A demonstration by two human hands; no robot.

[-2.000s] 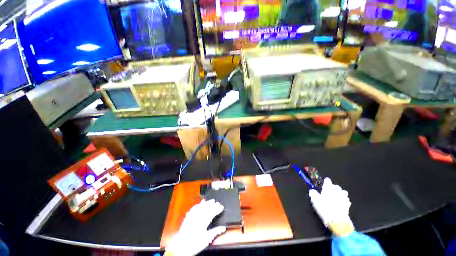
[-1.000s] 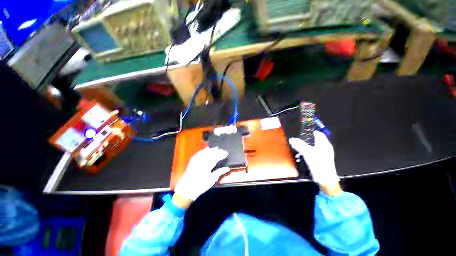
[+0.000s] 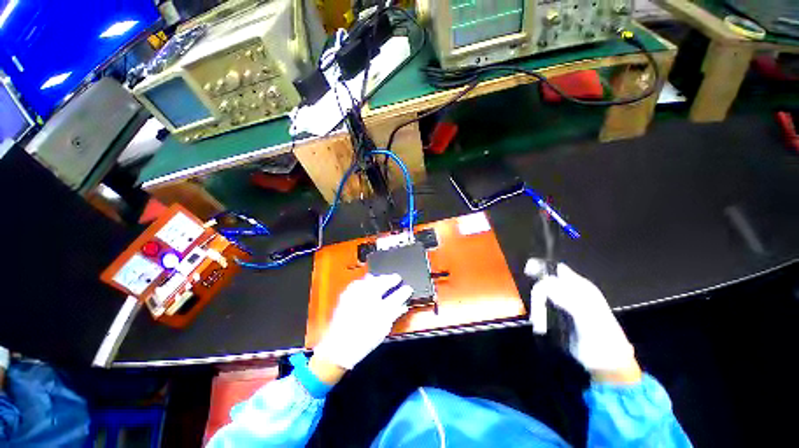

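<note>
The black set-top box (image 3: pixel 401 269) lies on the orange test board (image 3: pixel 477 289), its far edge at the connector block (image 3: pixel 394 241). My left hand (image 3: pixel 364 322), in a white glove, rests on the near left part of the box, fingers spread over its top. My right hand (image 3: pixel 585 317), also gloved, is right of the board at the bench's front edge, closed around the dark remote control (image 3: pixel 549 245). The remote is blurred and its lower part is hidden by the fingers.
A blue pen (image 3: pixel 554 213) and another black box (image 3: pixel 487 185) lie behind the remote. The orange meter case (image 3: pixel 180 262) stands at left. A blue cable (image 3: pixel 408 179) loops behind the board. Oscilloscopes (image 3: pixel 223 74) and a power strip (image 3: pixel 317 114) are on the green shelf.
The view has tilted down from the screens. My right hand has taken up the remote from beside the pen and holds it near the bench edge. My left hand has stayed on the box.
</note>
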